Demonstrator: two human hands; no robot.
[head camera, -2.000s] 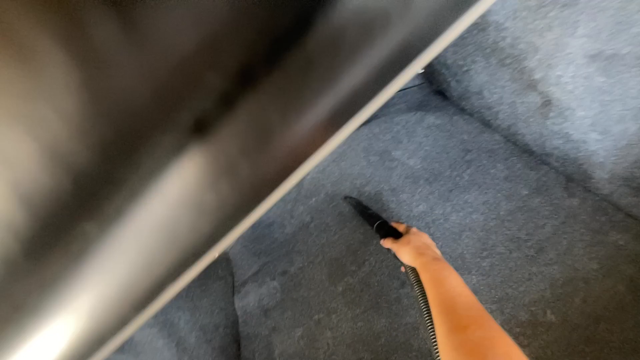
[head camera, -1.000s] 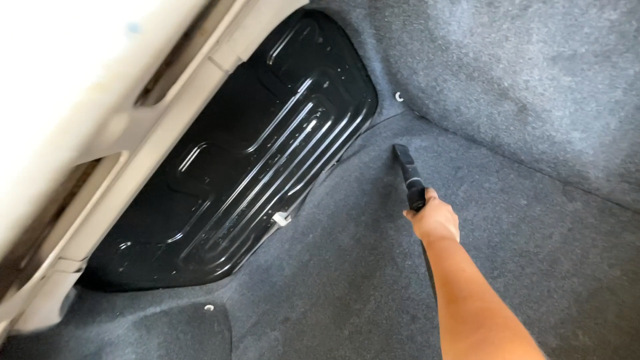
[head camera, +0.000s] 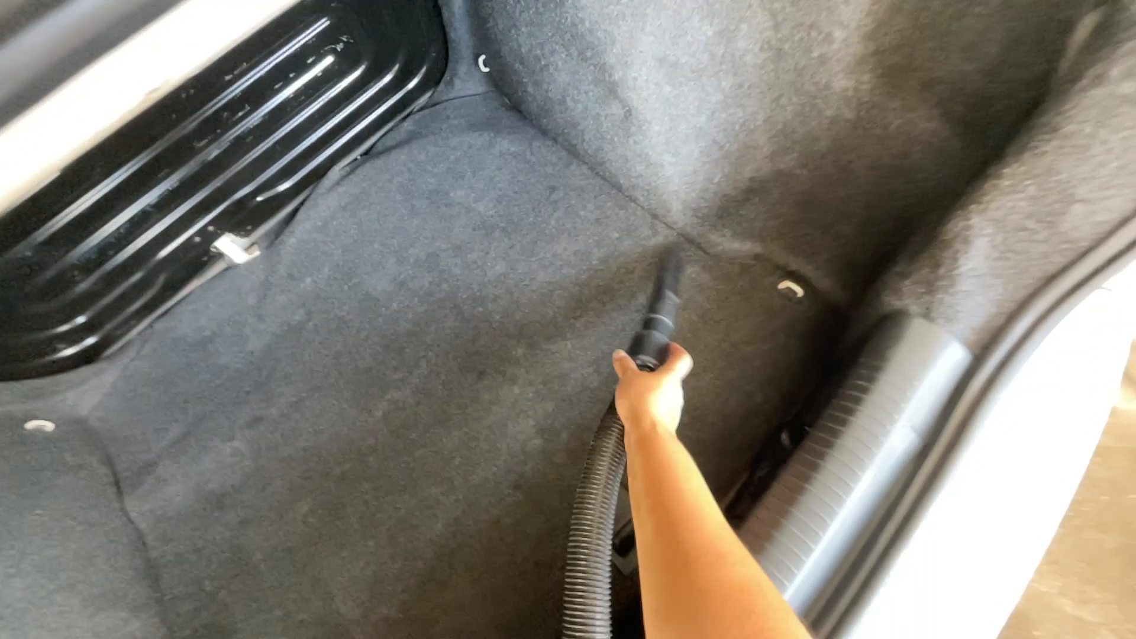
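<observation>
My right hand (head camera: 652, 390) grips the black plastic crevice nozzle (head camera: 661, 311) of a vacuum cleaner near its collar. The nozzle's tip lies at the dark carpet (head camera: 399, 337) of a car trunk floor, close to the seam with the carpeted side wall (head camera: 710, 106). From behind my hand a ribbed black vacuum hose (head camera: 590, 541) runs down out of the bottom of the view. The nozzle is slightly blurred. My left hand is not in view.
At upper left is a ribbed black metal panel (head camera: 204, 151) with a white clip (head camera: 235, 248). A grey ribbed plastic sill trim (head camera: 852, 461) and a rubber seal (head camera: 985, 364) border the right. Metal tie-down loops (head camera: 790, 288) stand at the floor's edges.
My right hand has moved the nozzle from near the back corner along the side wall towards the sill. The view has shifted; the dark blurred surface that covered its upper left is gone.
</observation>
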